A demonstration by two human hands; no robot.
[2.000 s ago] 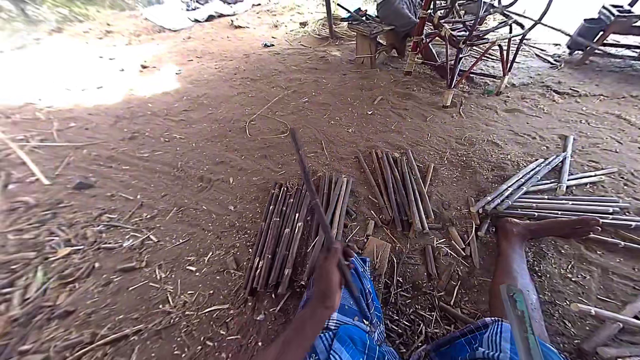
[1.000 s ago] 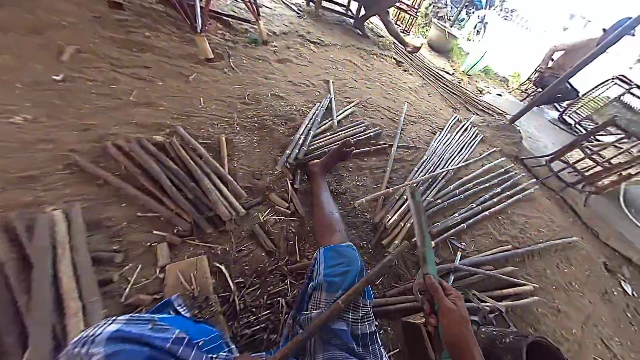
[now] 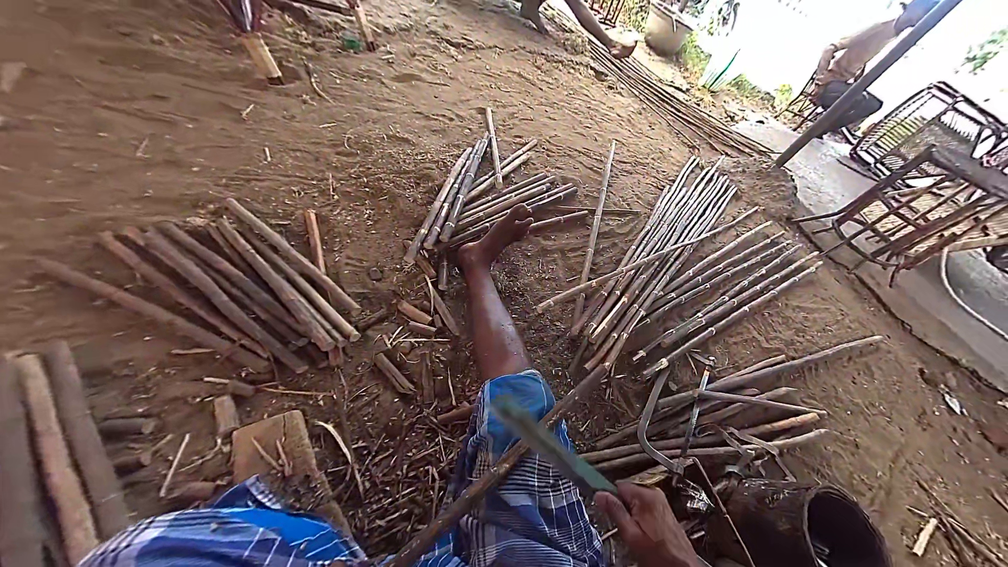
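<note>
At the bottom centre-right, my right hand (image 3: 650, 524) grips a long flat green blade (image 3: 551, 445), probably a knife, whose handle my fist hides. The blade crosses over a long brown cane stick (image 3: 496, 472) that slants up over my lap from the bottom edge. My left hand cannot be made out; the stick's lower end runs out of view near the bottom edge. My bare leg (image 3: 492, 323) stretches forward from a blue checked cloth (image 3: 528, 504), its foot against a small pile of cut canes (image 3: 472, 197).
Cut sticks (image 3: 228, 283) lie at left, long canes (image 3: 661, 260) at right. A hacksaw (image 3: 657, 425) rests on sticks beside a round container (image 3: 795, 520). A small wooden block (image 3: 276, 449) is near my lap. Cane frames (image 3: 929, 197) and a seated person (image 3: 854, 71) are at upper right.
The view has swung right since two seconds ago. The green blade, upright beside the stick one second ago, now tilts left and lies across it.
</note>
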